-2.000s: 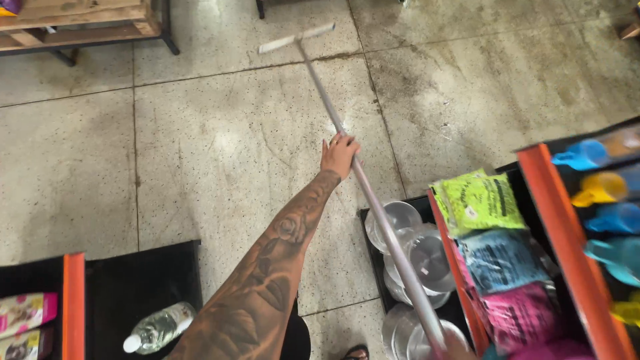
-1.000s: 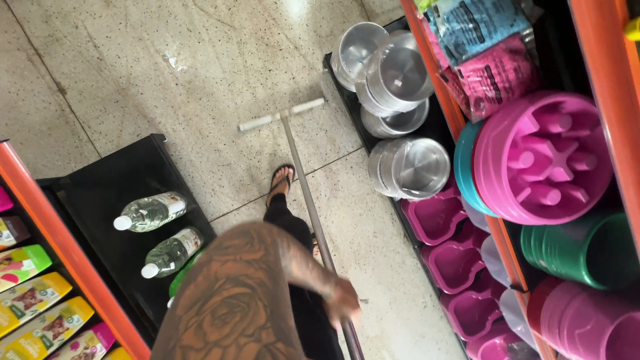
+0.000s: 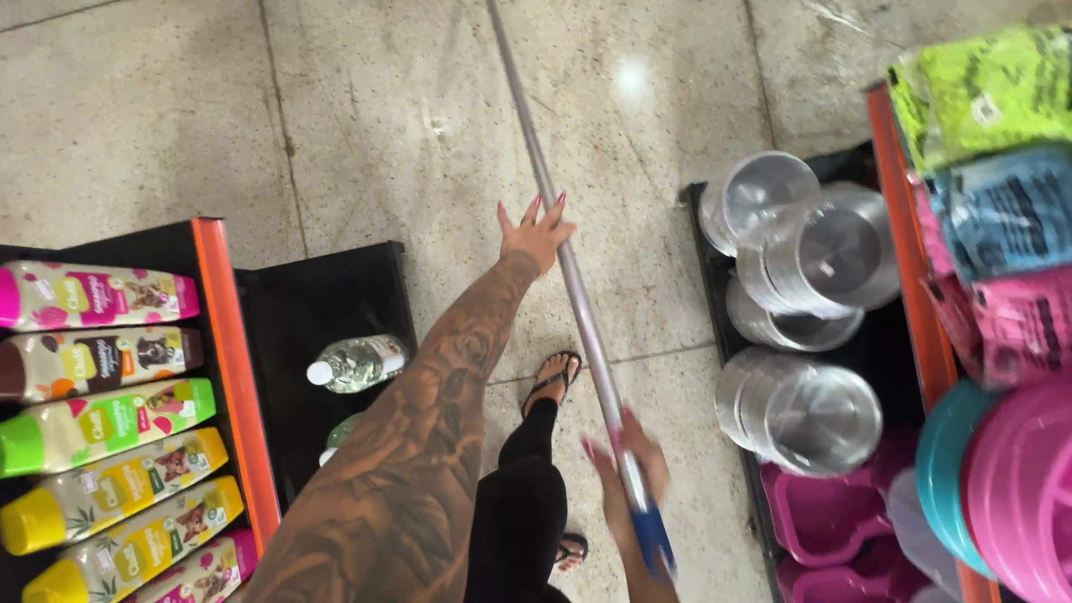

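Note:
A long metal pole (image 3: 578, 293) slants from the top edge down to a blue grip (image 3: 651, 536) at its lower end. My left hand (image 3: 536, 233), at the end of a tattooed arm, touches the pole at mid-height with its fingers spread. Lower down, my right hand (image 3: 638, 469) is around the pole just above the blue grip, its thumb sticking out to the left and somewhat blurred. The far end of the pole is out of view. Beneath lies the speckled floor (image 3: 419, 151), with grimy joints between its slabs.
Pet shampoo bottles (image 3: 109, 419) line an orange-edged shelf at left, beside a low black shelf (image 3: 318, 285) with clear bottles (image 3: 360, 364). At right stand stacked metal bowls (image 3: 804, 410), pink plastic bowls (image 3: 825, 511) and colourful bags (image 3: 1005, 209). My sandalled feet (image 3: 553, 377) are below.
My left hand has moved forward, away from my body. My right hand has come into view on the pole. The pole's white crosswise head, seen in both earlier frames, is out of view.

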